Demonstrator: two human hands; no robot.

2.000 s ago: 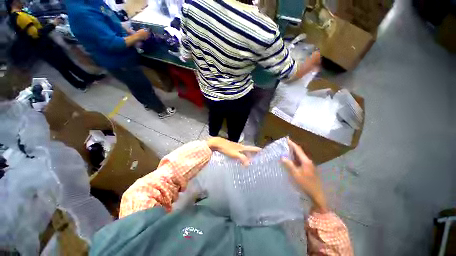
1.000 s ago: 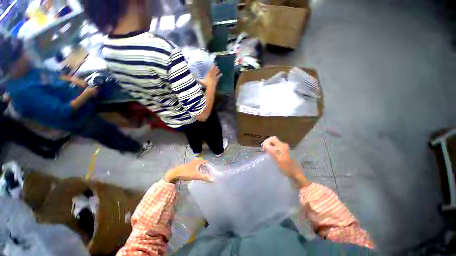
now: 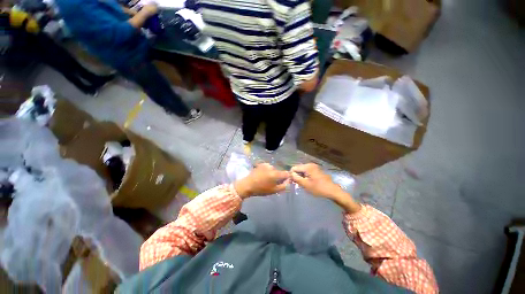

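A translucent white plastic bag (image 3: 276, 215) hangs in front of my body, blurred in its lower part. My left hand (image 3: 263, 180) pinches its top edge near the middle. My right hand (image 3: 314, 180) pinches the same edge just beside it, and the fingertips of both hands nearly touch. Crumpled clear corners of the bag stick out beyond both hands. The exact grip of the fingertips is too small to tell.
A printed carton (image 3: 339, 146) full of white translucent sheets stands ahead right. A person in a striped top (image 3: 259, 51) stands ahead at a green bench; another in blue (image 3: 101, 31) is further left. An open brown carton (image 3: 152, 178) and translucent plastic sleeves (image 3: 43, 201) lie left.
My hands have come together from the bag's two sides, and its top edge is now bunched between them. The striped-top person's arm has lowered. The view has turned and shifted.
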